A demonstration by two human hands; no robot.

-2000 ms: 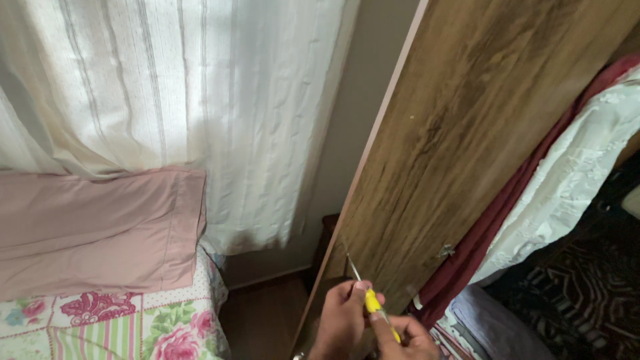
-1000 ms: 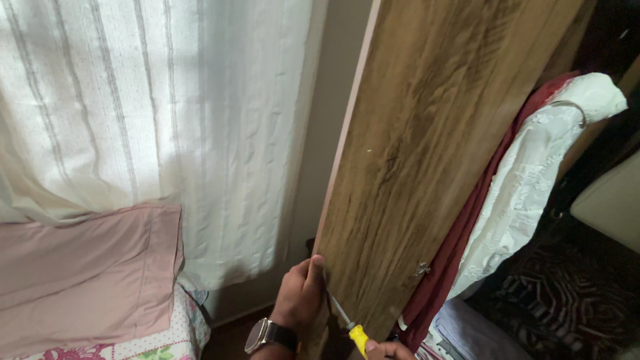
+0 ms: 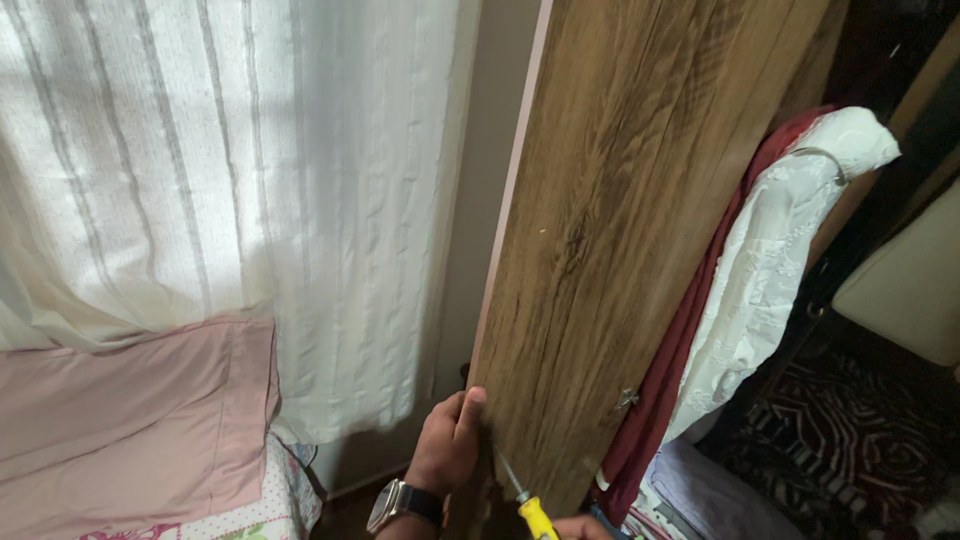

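Observation:
A wood-grain wardrobe door (image 3: 592, 225) stands open across the middle of the view. My left hand (image 3: 450, 442), with a watch (image 3: 394, 506) on its wrist, grips the door's pale edge near the bottom, thumb on the inner face. My right hand (image 3: 581, 527), mostly cut off by the lower frame edge, holds a screwdriver (image 3: 534, 514) by its yellow handle. The metal shaft points up and left to the door's lower inner face; whether its tip touches a screw cannot be seen. A metal hinge (image 3: 628, 398) sits on the door's right side.
White embroidered clothing (image 3: 772, 270) and dark red cloth (image 3: 694, 315) hang right of the door, above folded clothes (image 3: 705, 487). A bed with a pink pillow (image 3: 142, 420) is at the left, before a white curtain (image 3: 360, 187). Patterned dark fabric (image 3: 847, 442) lies at the right.
Two seconds ago both hands were together at the screwdriver; my left hand has since moved to the door's edge. My right hand still holds the screwdriver. The view has shifted somewhat.

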